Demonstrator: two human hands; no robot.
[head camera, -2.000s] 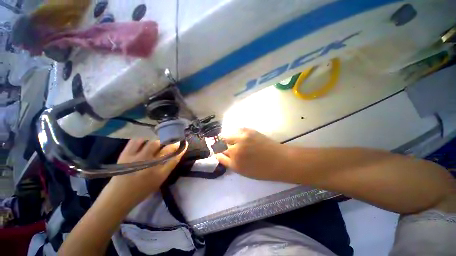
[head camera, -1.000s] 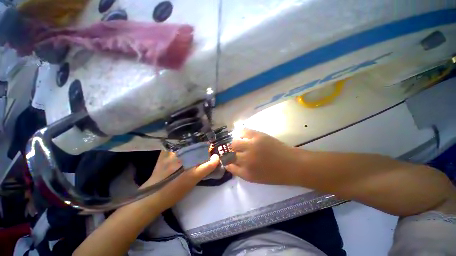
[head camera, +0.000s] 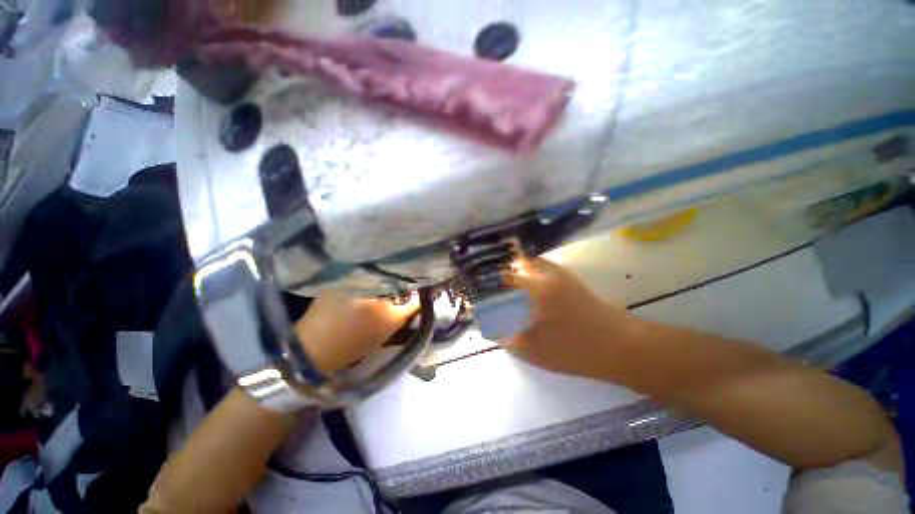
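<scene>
The white sewing machine head (head camera: 401, 171) fills the upper part of the view. My left hand (head camera: 351, 326) is behind the curved metal guard (head camera: 276, 346), fingers by the lit needle area; its fingertips are partly hidden. My right hand (head camera: 562, 316) is at the right of the needle area, fingers bent, beside a pale grey patch. I cannot tell whether either hand grips cloth. The black and light grey garment (head camera: 100, 271) is heaped left of the machine and runs below my left forearm.
A pink-red cloth strip (head camera: 451, 95) lies on top of the head. A yellow loop handle (head camera: 659, 225) shows under the machine arm. A measuring tape (head camera: 532, 444) runs along the front edge of the white table (head camera: 441, 412).
The view has shifted closer over the head, so the cloth strip and guard appear further right. The dark cuff piece seen under my fingers before no longer shows clearly there.
</scene>
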